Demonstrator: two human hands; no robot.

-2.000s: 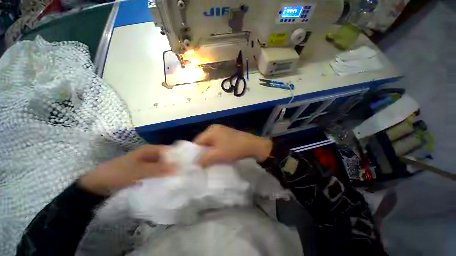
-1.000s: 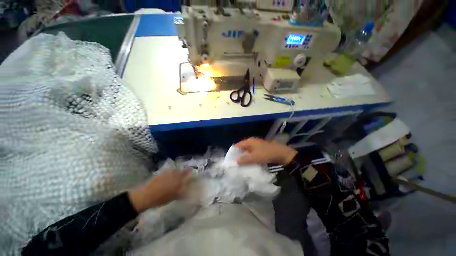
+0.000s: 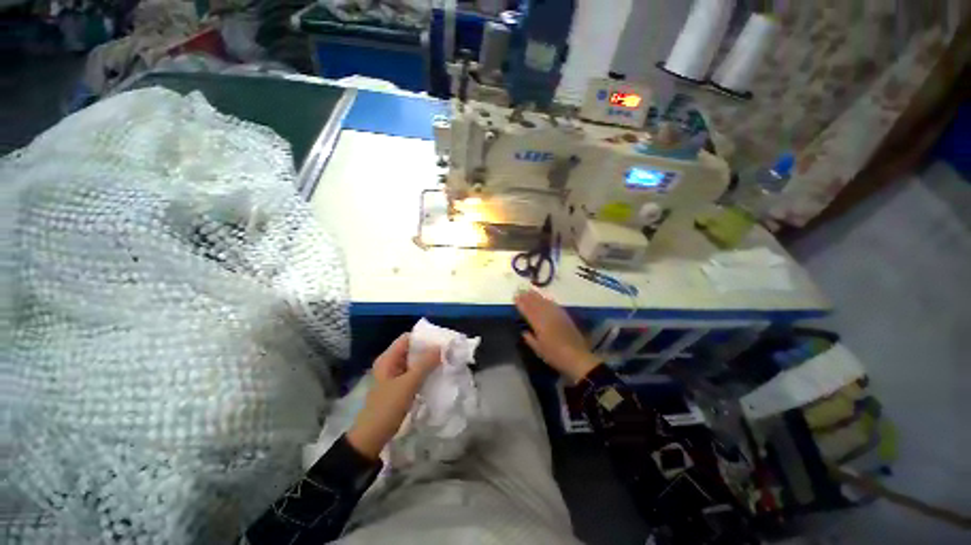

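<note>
My left hand [image 3: 401, 389] holds a bunched white ruffle trim [image 3: 451, 400] above my lap, its upper end sticking up past the fingers and the rest hanging down onto the lap. My right hand [image 3: 556, 334] is off the trim, at the table's front edge, fingers extended toward the black scissors [image 3: 535, 265]; it holds nothing that I can see. The scissors lie on the tabletop with their loops toward me. Blue thread snips [image 3: 608, 281] lie to their right.
The large white openwork fabric [image 3: 160, 319] is heaped at left. The sewing machine [image 3: 532, 160] stands behind the scissors, its needle area lit. A small cream box [image 3: 612, 244] sits below the machine head. A cluttered side tray [image 3: 820, 410] is at right.
My right hand has let go of the trim and moved up to the table edge. My left hand now holds the trim bunched and raised. The view has tilted up, showing thread cones and red digits.
</note>
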